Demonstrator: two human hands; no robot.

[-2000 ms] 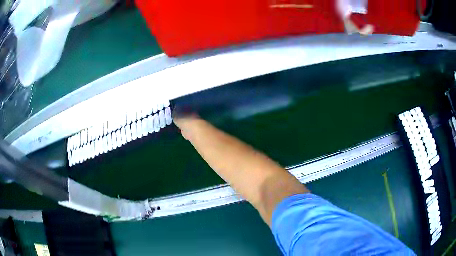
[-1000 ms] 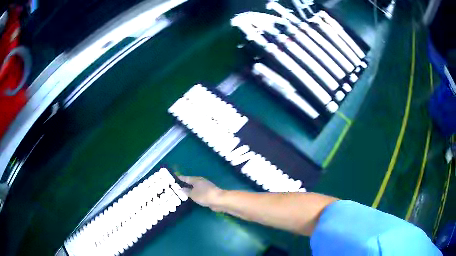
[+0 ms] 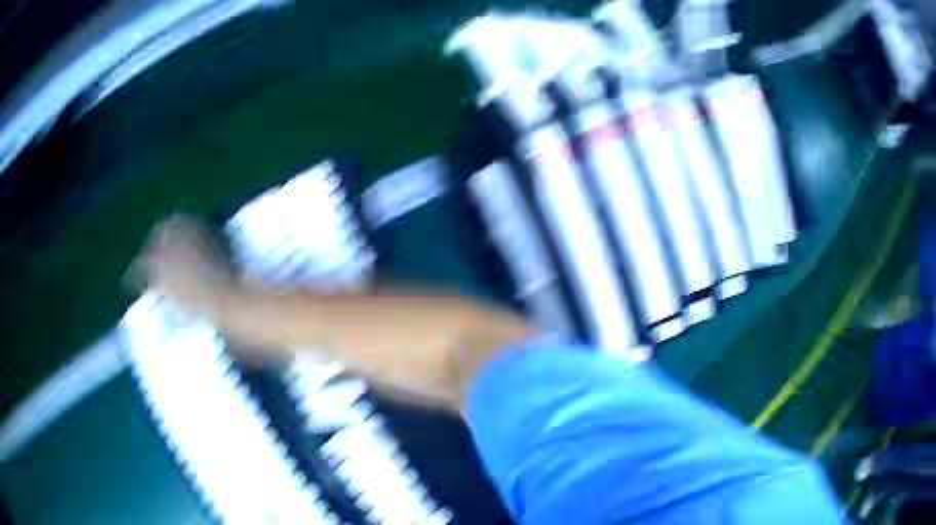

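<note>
My right hand (image 3: 183, 261) is blurred, at the upper end of a narrow small-parts tray (image 3: 221, 415) at lower left. The fingers seem closed on that end, but their exact grip is smeared. The tray is full of dense white pieces with scalloped edges. My forearm crosses a second narrow tray, whose white pieces (image 3: 303, 220) show above and below the arm. Its dark part lies partly under the arm and sleeve. My left hand is not in view.
A slotted black tray with long white parts (image 3: 641, 205) stands at upper right, bent ends upward. A pale rail (image 3: 405, 192) runs behind the trays. A blue crate (image 3: 905, 369) is at the right edge, past yellow floor lines.
My right hand and the narrow tray have moved left and up in view, and the tray has turned to lie alongside the second one. The view has shifted; the long white parts appear larger.
</note>
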